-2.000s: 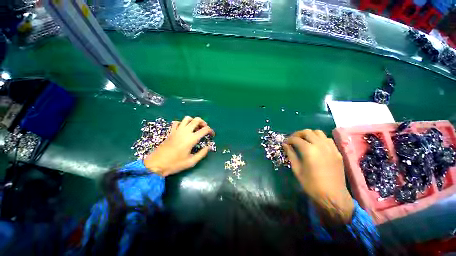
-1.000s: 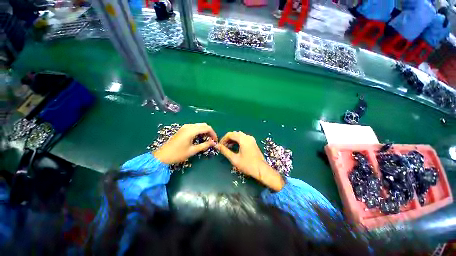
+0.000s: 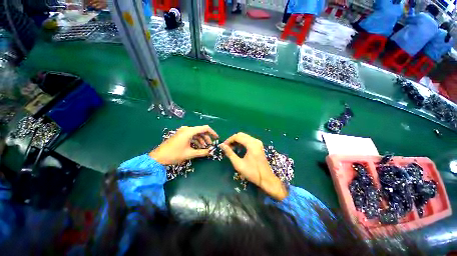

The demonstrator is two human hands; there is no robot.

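Observation:
My left hand (image 3: 183,145) and my right hand (image 3: 251,161) meet with their fingertips nearly touching over the green surface. A tiny bright piece shows between the fingertips; its shape is too small to tell. A heap of small metal parts (image 3: 179,170) lies around and partly under my left hand. A second heap of small parts (image 3: 281,165) lies just right of my right hand. A small sparse cluster (image 3: 241,179) shows at the near edge of my right hand, partly hidden by it.
A pink tray (image 3: 345,199) holds dark clumps at right, with white paper (image 3: 351,145) beyond. A dark item (image 3: 339,120) lies past the paper. A slanting post (image 3: 145,60) and blue box (image 3: 75,108) stand left. Clear trays (image 3: 328,67) line the far ledge. People in blue sit beyond.
My hands were apart over the two heaps, then came together at the fingertips and stay so. The view has tilted up. The dark item beyond the paper has shifted left.

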